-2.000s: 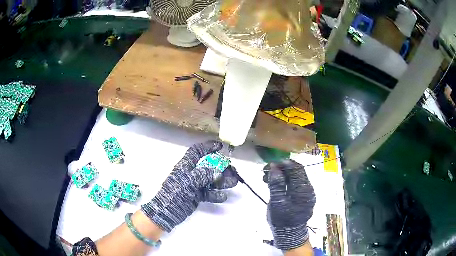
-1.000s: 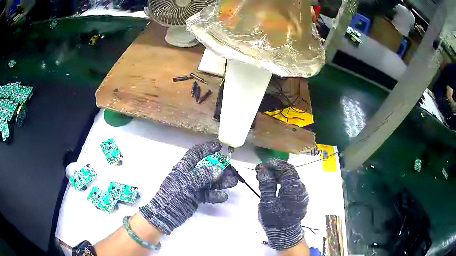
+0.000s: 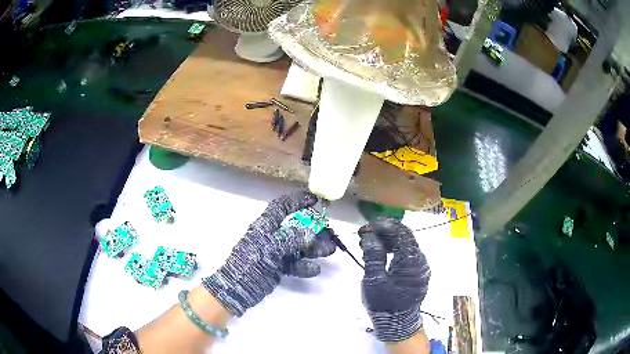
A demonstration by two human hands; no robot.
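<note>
My left hand [image 3: 276, 245], in a mottled grey knit glove, holds a green circuit board [image 3: 309, 220] just below the tip of the white column [image 3: 343, 138]. A black cable [image 3: 347, 253] runs from the board down toward my right hand. My right hand [image 3: 395, 276], gloved too, has its thumb and fingertips pinched together on a very thin solder wire [image 3: 442, 225] that comes in from the right. The exact contact at the board is hidden by the fingers and the column.
Several circuit boards [image 3: 159, 204] lie on the white sheet at left. A board stack [image 3: 19, 142] sits on the black mat. The wooden stand [image 3: 207, 104], with small black parts [image 3: 278, 122], is behind. A fan [image 3: 254, 17] stands behind it. Black cables [image 3: 559, 311] lie at far right.
The view has shifted slightly. My right hand moved a little left from its first position. My left hand still holds the board under the column. Another small board shows at the back left.
</note>
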